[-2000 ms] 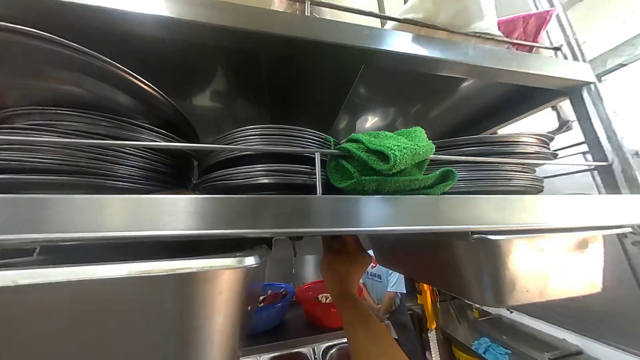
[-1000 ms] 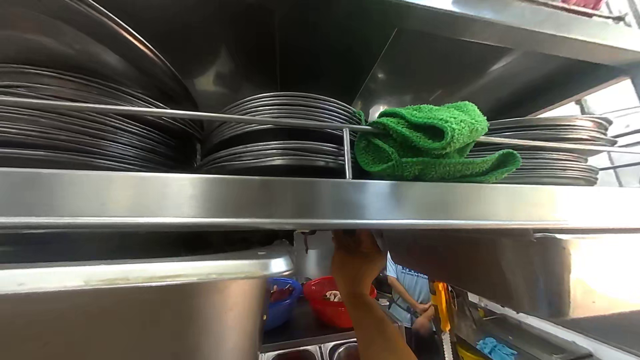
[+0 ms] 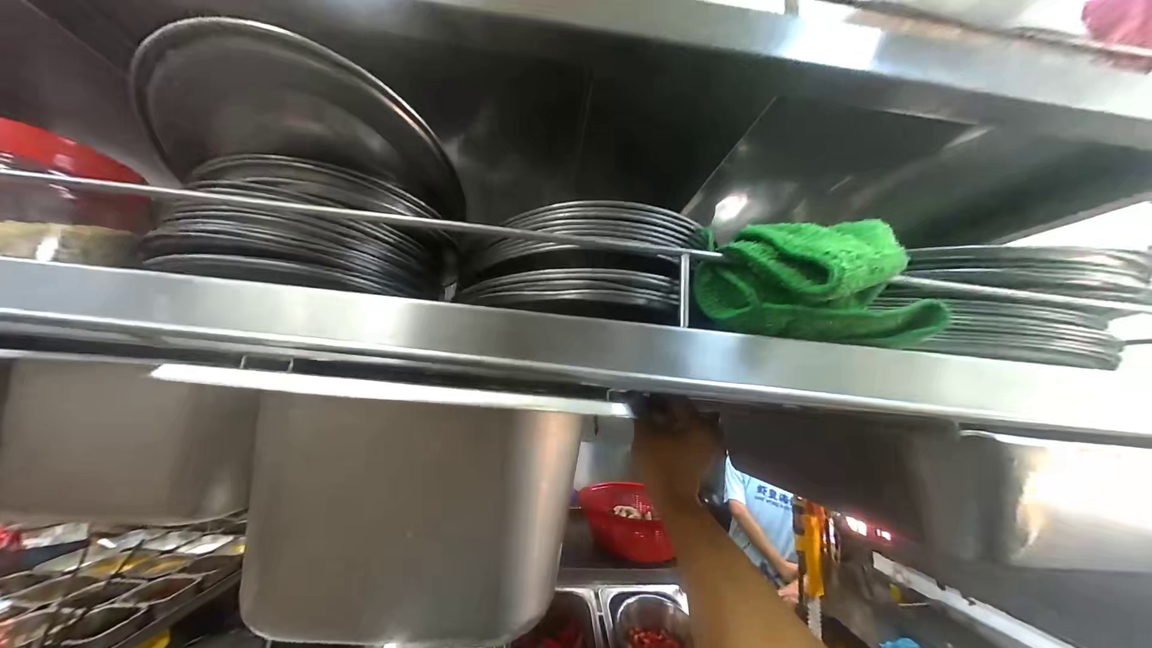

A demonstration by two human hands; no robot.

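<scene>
My right hand point(image 3: 675, 441) reaches up from the lower right to the underside of a stainless steel shelf point(image 3: 576, 346). Its fingertips are in shadow, at something dark below the shelf edge, so their grip cannot be made out. Close on its left is the rim end of a deep metal container point(image 3: 409, 522) hung under the shelf. Another metal container point(image 3: 1062, 495) hangs to its right. Above the hand, a folded green cloth point(image 3: 810, 279) drapes over the rail, between stacks of round metal plates point(image 3: 585, 234) and more plates point(image 3: 1026, 306). My left hand is out of view.
A large round tray point(image 3: 288, 99) leans behind the left plate stack point(image 3: 288, 225). Beneath the shelf are a red plastic basket point(image 3: 630, 531), metal pans of red food point(image 3: 652, 630) and rows of food pans point(image 3: 99, 594) at lower left. A person in a light blue shirt point(image 3: 765, 513) stands beyond.
The view has shifted to the left. The gap between my right hand and the rim of the container on its left has narrowed. The blue basket beside the red one is now mostly hidden.
</scene>
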